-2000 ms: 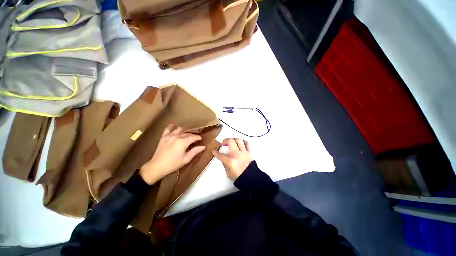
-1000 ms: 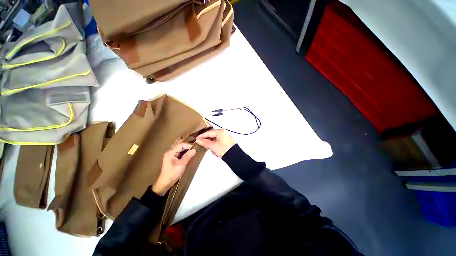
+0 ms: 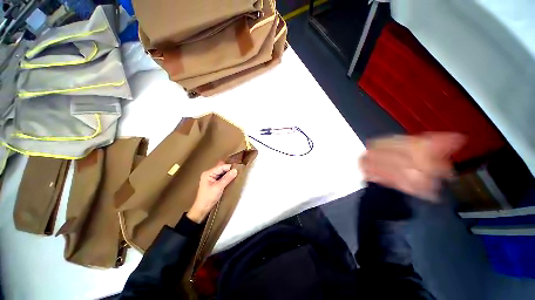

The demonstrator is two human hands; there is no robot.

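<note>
A brown bag (image 3: 182,152) with a small gold-yellow closure plate (image 3: 173,169) lies slanted on the white table, its mouth edge towards me. My left hand (image 3: 212,188) pinches the cloth at the bag's mouth near its right end. My right hand (image 3: 413,164) is blurred, off the bag, out to the right past the table edge, with fingers spread and nothing visible in it. The thread snips (image 3: 276,130) lie on the table right of the bag, with their dark cord (image 3: 293,154) in a loop.
Brown bags are stacked (image 3: 217,58) at the table's far side. Grey-white bags (image 3: 70,99) with yellow edges lie at left. Two more brown pieces (image 3: 100,199) lie left of the bag. A red stack (image 3: 425,94) and a blue container (image 3: 504,255) stand at right beyond the table.
My right hand has left the bag's mouth and swung far to the right. My left hand still pinches the mouth edge. The snips lie where they were.
</note>
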